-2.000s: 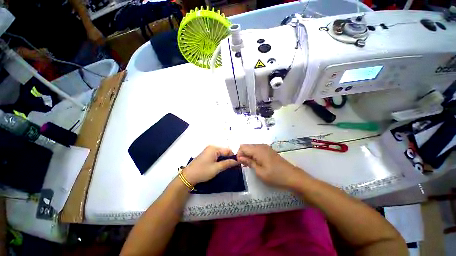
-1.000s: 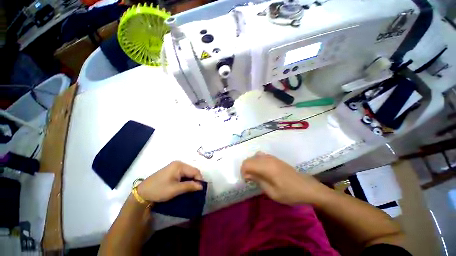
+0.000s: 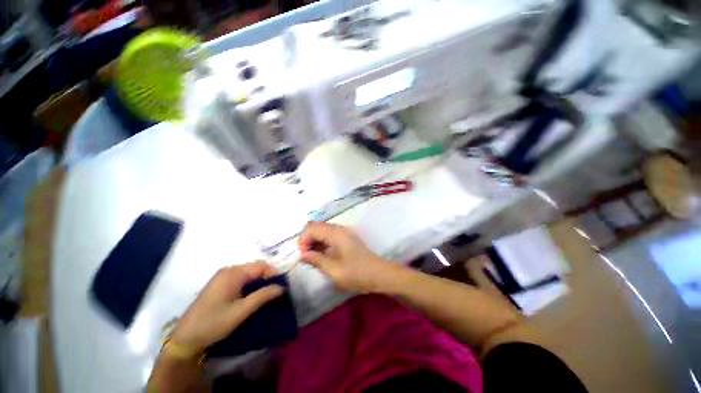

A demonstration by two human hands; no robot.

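Observation:
The view is blurred. My left hand (image 3: pixel 230 295) holds a navy cut piece (image 3: pixel 265 326) at the table's front edge, thumb on top near its upper edge. My right hand (image 3: pixel 342 257) is just right of it, fingertips pinched together close to the piece's upper corner; whether they hold a thread or anything else cannot be told. A second navy piece (image 3: pixel 137 267) lies flat at the left on the white table (image 3: pixel 204 230). The white sewing machine (image 3: pixel 323 100) stands behind, its needle area blurred.
Red-handled snips (image 3: pixel 392 188) lie behind my right hand, with a green-handled tool (image 3: pixel 417 153) and dark and red handles (image 3: pixel 377 138) beyond. A parts tray (image 3: pixel 538 138) is at the table's right end. A green fan (image 3: pixel 157 73) stands at the back left. White sheets (image 3: pixel 530 257) lie at the lower right.
The view has turned to the right, so the machine and table appear further left. My right hand has come closer to my left hand and the held piece. The second piece still lies flat.

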